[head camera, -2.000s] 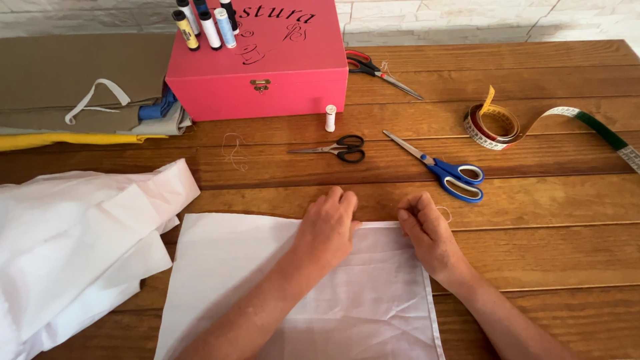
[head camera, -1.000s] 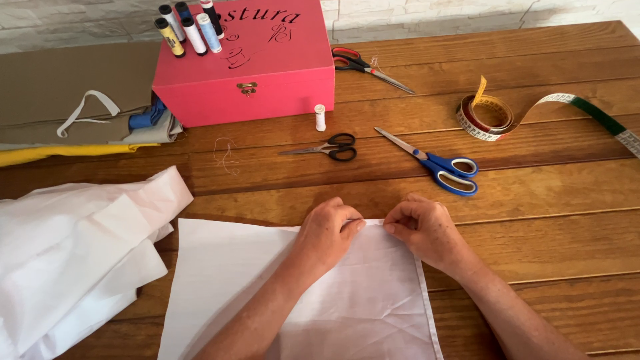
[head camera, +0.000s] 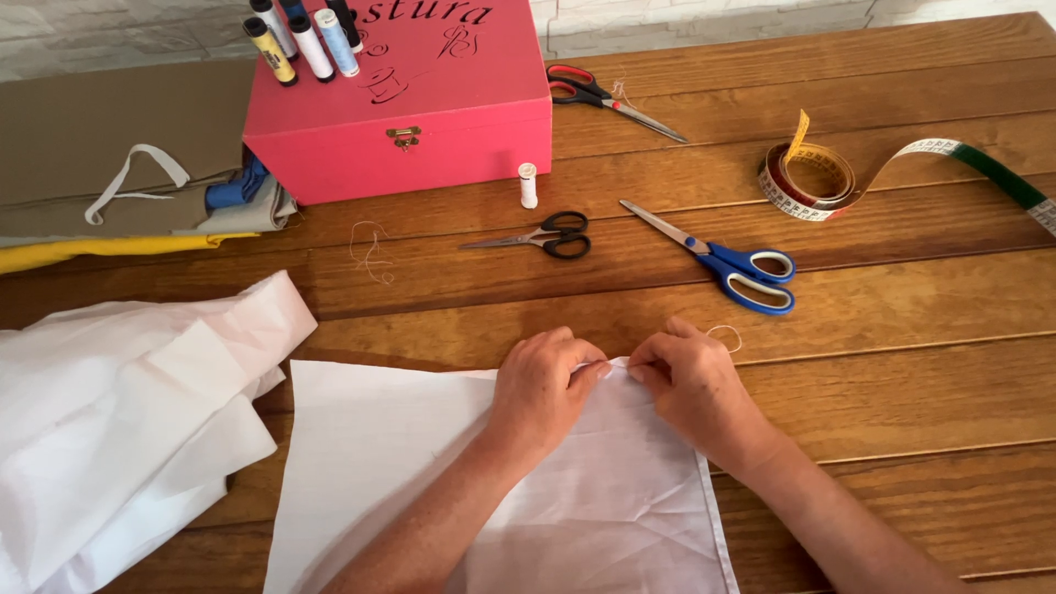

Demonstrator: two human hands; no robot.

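Note:
A piece of white fabric (head camera: 379, 429) lies flat on the wooden table, with a narrow folded hem down its right side. My left hand (head camera: 549, 379) pinches its top edge between thumb and fingers. Close beside it, my right hand (head camera: 693, 379) pinches the same edge near the top right corner, which it partly hides. A loop of thread (head camera: 728, 337) shows just behind the right hand. Blue-handled scissors (head camera: 742, 268) lie beyond the hands, slightly open. Small black-handled scissors (head camera: 544, 237) rest to their left, and a white thread spool (head camera: 528, 186) stands behind those.
Crumpled white fabric (head camera: 124, 412) lies at left. Behind are folded brown fabric (head camera: 107, 124), yellow fabric (head camera: 124, 249) and a pink box (head camera: 412, 157) with several thread spools (head camera: 313, 45) on top. Black-and-red scissors (head camera: 610, 101) and a partly coiled tape measure (head camera: 804, 206) lie farther back.
My hands have come closer together along the fabric's top edge since the earliest frame. Both now pinch the edge side by side.

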